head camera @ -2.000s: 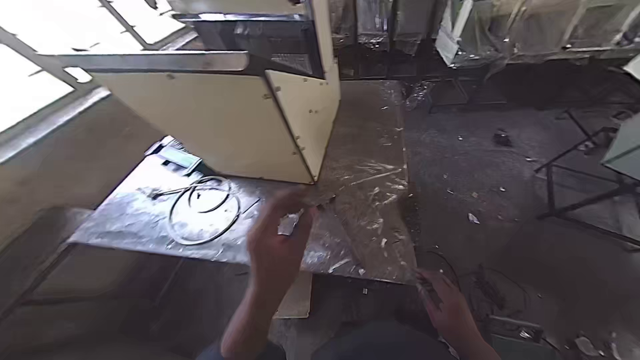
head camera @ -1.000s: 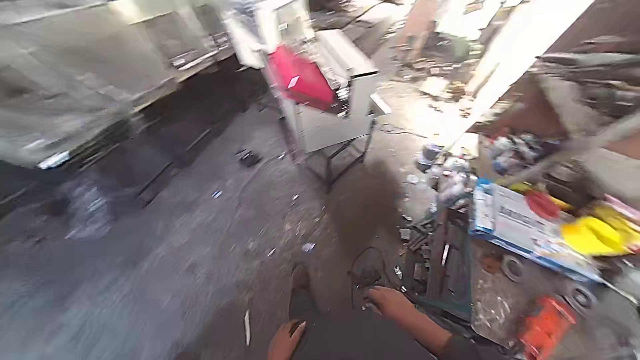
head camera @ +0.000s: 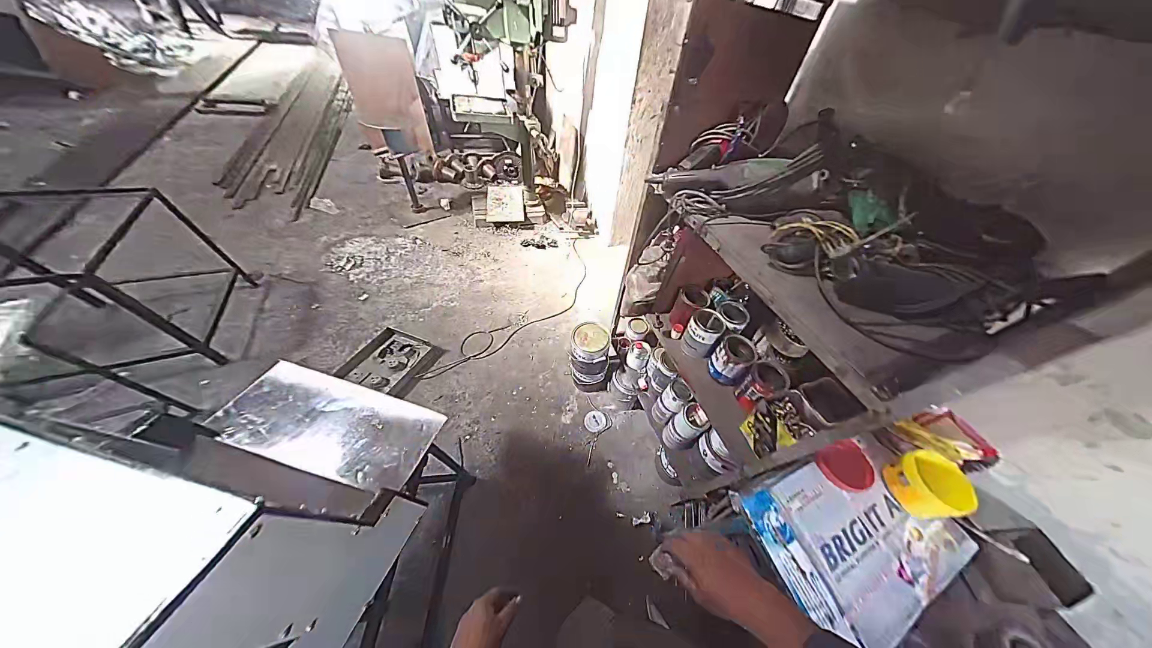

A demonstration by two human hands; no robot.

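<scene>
My left hand (head camera: pixel 487 619) is low in the view, its fingers partly curled, and I see nothing in it. To its right, my right hand (head camera: pixel 706 569) reaches beside the low end of a shelf unit, with its fingers closed around a small greyish object (head camera: pixel 664 564) that I cannot identify. A printed cardboard box (head camera: pixel 864 549) lies just right of that hand. On the box rest a red round lid or bowl (head camera: pixel 845 465) and a yellow plastic tub (head camera: pixel 931 484).
Paint cans (head camera: pixel 705 333) crowd the wooden shelf unit (head camera: pixel 792 315), with coiled cables (head camera: pixel 810 238) on its upper board. White panels (head camera: pixel 328 423) and a black metal frame (head camera: pixel 117 279) stand left. A cable (head camera: pixel 504 333) crosses the floor near a metal tray (head camera: pixel 389 362).
The view has swung far from the metal table to the shelf side. My right hand has come beside the cardboard box, and my left hand is no longer raised over the table.
</scene>
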